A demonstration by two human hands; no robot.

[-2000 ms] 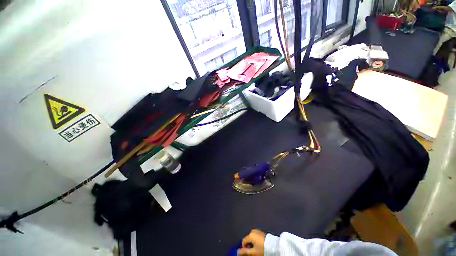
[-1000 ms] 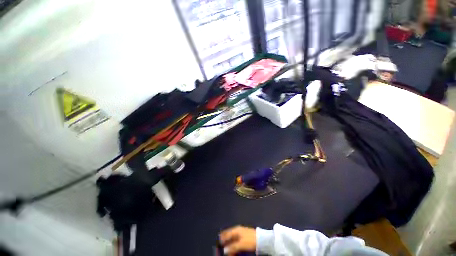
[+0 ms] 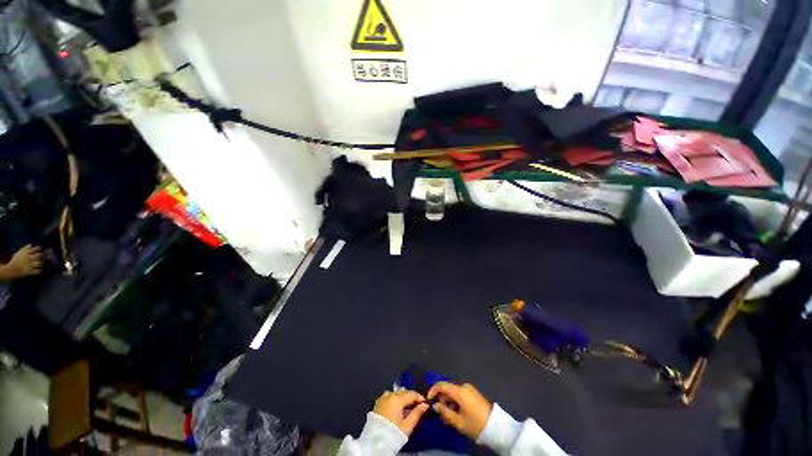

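Note:
My left hand (image 3: 401, 409) and my right hand (image 3: 464, 409) are close together at the near edge of the dark padded table (image 3: 356, 312). Their fingertips pinch a small dark thing between them, too small to name. A blue cloth (image 3: 418, 378) lies under and around my hands. The steam iron (image 3: 545, 337) rests at the right of my hands, its purple wrapped handle and orange tip pointing left, with nobody holding it.
A white foam box (image 3: 672, 254) with dark scraps stands at back right. A shelf with red and pink pieces (image 3: 703, 158) runs along the wall. A clear jar (image 3: 434, 199), black heaped cloth (image 3: 352, 200) and pale strips (image 3: 395, 233) are at back left. Another person's hand (image 3: 27, 261) shows far left.
The view has swung left. Both hands now show together over the blue cloth, where one hand showed before. The iron stays resting on the table.

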